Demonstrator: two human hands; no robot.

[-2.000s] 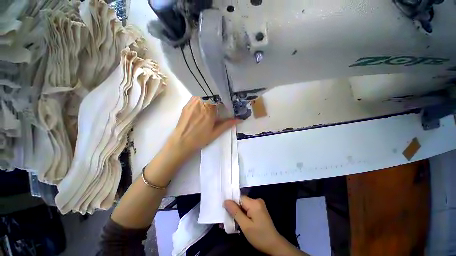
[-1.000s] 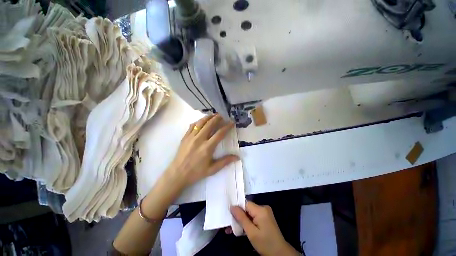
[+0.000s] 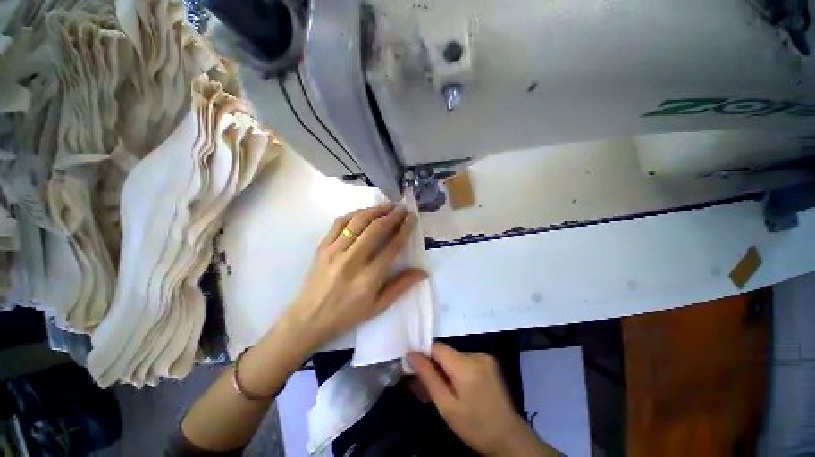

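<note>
A white fabric strip (image 3: 390, 337), perhaps a collar piece, runs from the presser foot area (image 3: 413, 183) over the table's front edge. My left hand (image 3: 353, 268), with a ring, lies on the strip and holds it down just in front of the foot, thumb spread to the right. My right hand (image 3: 469, 393) pinches the strip's near end at its right edge, below the table edge. The needle tip is too small to make out. Another loose white strip (image 3: 348, 406) hangs low at my lap.
Ruffled cream layers (image 3: 161, 223) are piled at the left. The off-white machine head (image 3: 554, 71) with green lettering spans the top. Tan patches lie beside the foot (image 3: 460, 189) and on the right of the table (image 3: 745, 266). Pale flat sheets (image 3: 554, 393) show below the table edge.
The strip has fed towards the foot, so less hangs over the table edge. My left hand has come back from the foot since the first frame. My right hand has followed the strip's end up.
</note>
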